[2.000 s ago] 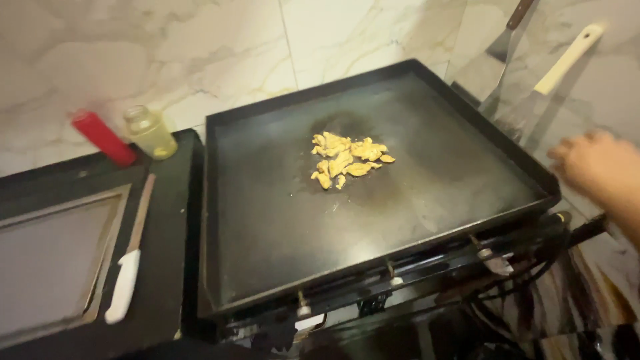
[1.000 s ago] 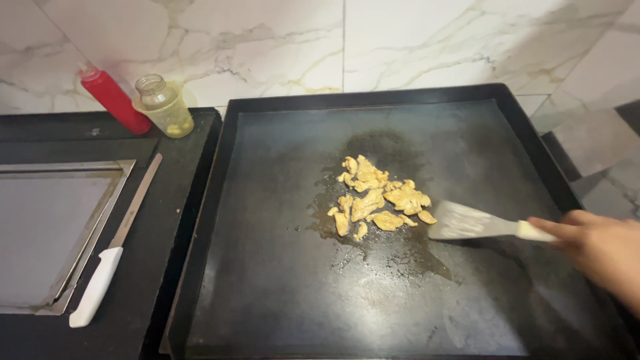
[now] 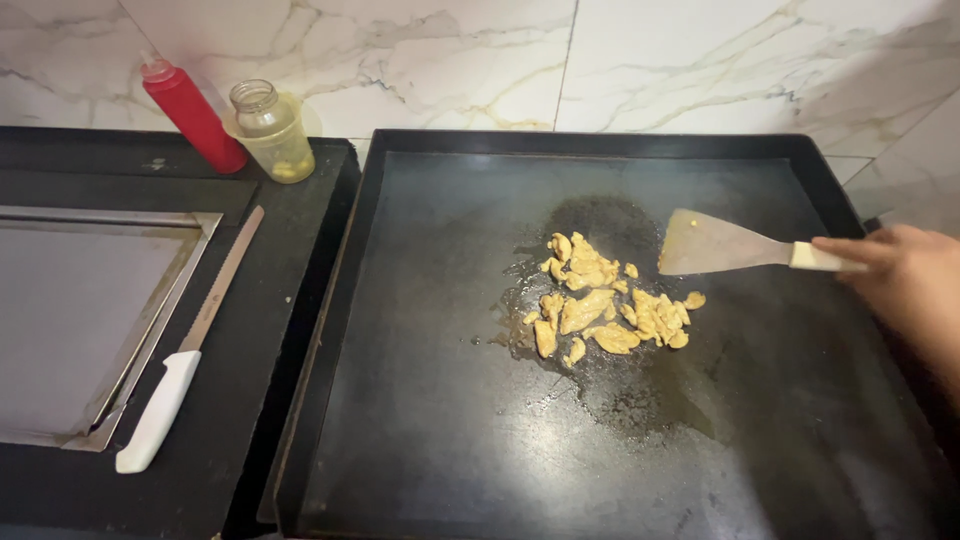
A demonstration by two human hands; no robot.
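Observation:
My right hand [image 3: 904,281], partly blurred, grips the pale handle of a metal griddle spatula [image 3: 720,244] at the right. The spatula's broad blade is over the dark flat-top griddle [image 3: 420,420], just right of and above a loose cluster of cooked meat pieces [image 3: 589,311], apart from them. A small yellow crumb sticks to the blade. The pieces are pale yellow-brown and lie on a wet, oily patch near the middle of the griddle. My left hand is not in view.
Left of the griddle, a serrated knife with a white handle [image 3: 161,412] lies on the black counter beside a metal-framed panel [image 3: 67,330]. Behind it are a red squeeze bottle [image 3: 195,116] and a plastic cup [image 3: 289,154] holding a glass jar [image 3: 259,109]. A marble-look wall [image 3: 465,67] backs the griddle.
Two seconds ago my right hand was empty beside the griddle; one second ago it held the spatula against the pieces. Now the blade is away from them, and the pieces are more spread out.

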